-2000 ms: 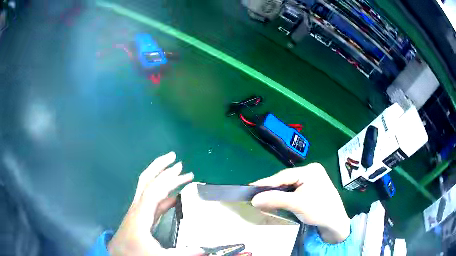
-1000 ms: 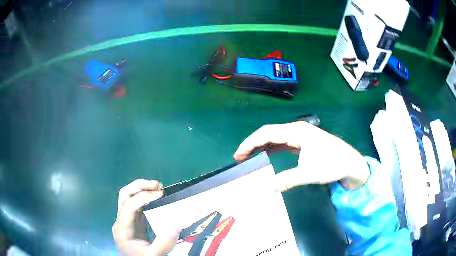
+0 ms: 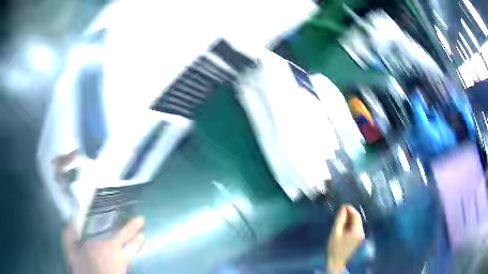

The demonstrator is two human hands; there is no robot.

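The head view is strongly blurred and partly overexposed. My left hand (image 3: 109, 250) is at the lower left, its fingers around the lower end of a white carton with dark printed panels (image 3: 115, 206). The carton's outline runs into bright white shapes above it, so its full extent is unclear. My right hand (image 3: 347, 235) is at the lower right, away from the carton, with thumb and fingers pinched together. I cannot make out anything between its fingertips.
White cartons or flat blanks (image 3: 291, 126) lie on the green bench (image 3: 227, 120) at the centre. An orange-yellow ring (image 3: 359, 111) is right of them. Blurred blue shapes, possibly a person's clothing (image 3: 431, 126), and a pale pink panel (image 3: 461, 187) are at the far right.
The view has swung to the right, and the testers on the bench are out of sight. My right hand has left the carton and is now apart at the lower right; my left still holds a carton.
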